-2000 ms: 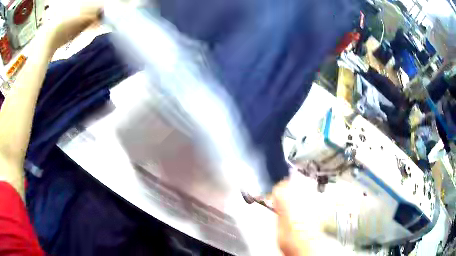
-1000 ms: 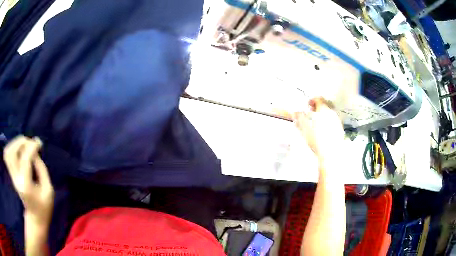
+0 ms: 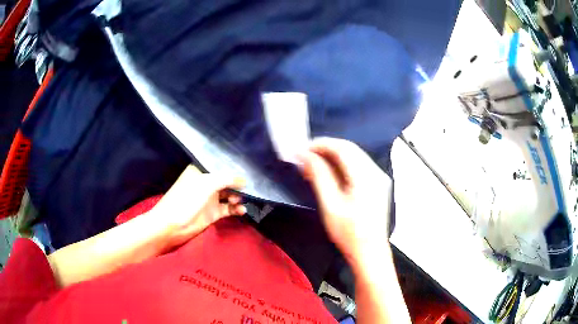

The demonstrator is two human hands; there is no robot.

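My right hand holds a small white label by its lower end, over the navy trousers. A brighter blue rounded pocket panel lies on the navy cloth beyond it. My left hand grips the near edge of the trousers close to my lap. A pale grey-white strip, the waistband facing, runs along this edge from the upper left to my left hand. The fingertips of my left hand are partly hidden by the edge.
The white sewing machine with a blue stripe stands at the right on its white table. Thread snips hang at the lower right. A red-orange crate is at the far left. My red shirt fills the bottom.
My right hand has moved left from the machine table and now holds the white label. My left hand has come in from the far left and grips the cloth edge. The pale strip shows again.
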